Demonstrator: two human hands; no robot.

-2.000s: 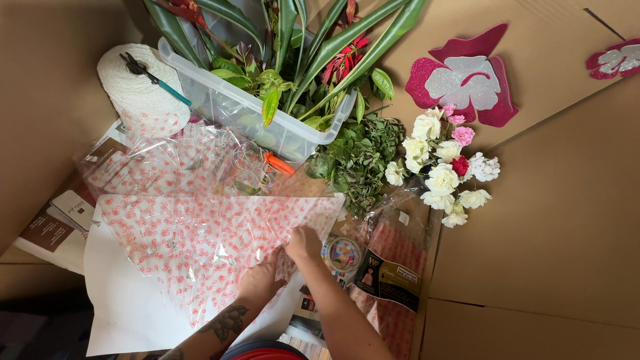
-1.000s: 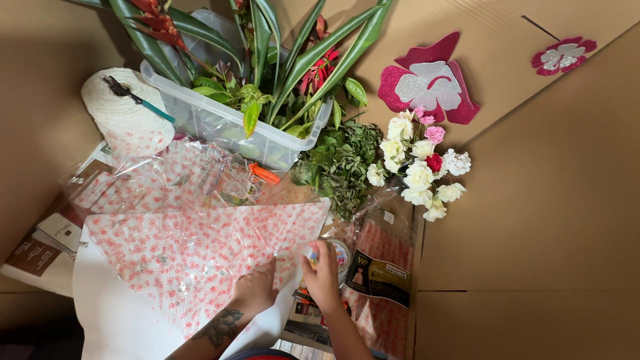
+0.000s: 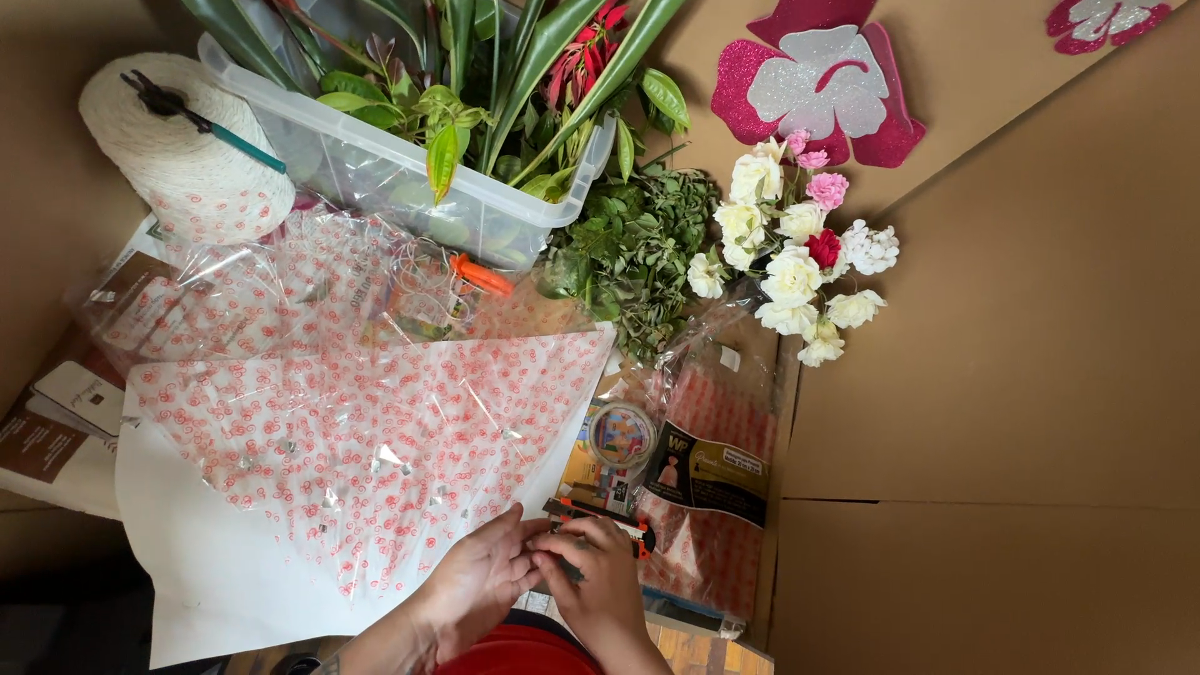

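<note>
My left hand [image 3: 483, 574], palm turned up, and my right hand [image 3: 592, 577] meet at the bottom centre, fingertips together. A small dark object [image 3: 569, 566] shows under the right fingers; what it is and which hand bears it, I cannot tell. Just behind the right fingers lies a black and orange utility knife [image 3: 605, 522]. Clear cellophane printed with red swirls [image 3: 375, 441] is spread over a white paper sheet [image 3: 197, 562] to the left of my hands. A roll of clear tape [image 3: 622, 435] lies beyond the knife, beside a package of red-patterned wrapping [image 3: 712, 469].
A clear plastic bin [image 3: 394, 141] holds long leaves and red flowers. A cone of white string [image 3: 187, 159] bears teal-handled pruning shears [image 3: 225, 131]. Orange-handled scissors or pliers [image 3: 480, 275], loose greenery [image 3: 647, 234] and white and pink flowers [image 3: 792, 272] lie near the bin. Glittery flower cutouts [image 3: 825, 84] rest on cardboard.
Both hands have left the patterned cellophane and come together nearer my body, beside the knife. The right hand was by the tape roll one second ago.
</note>
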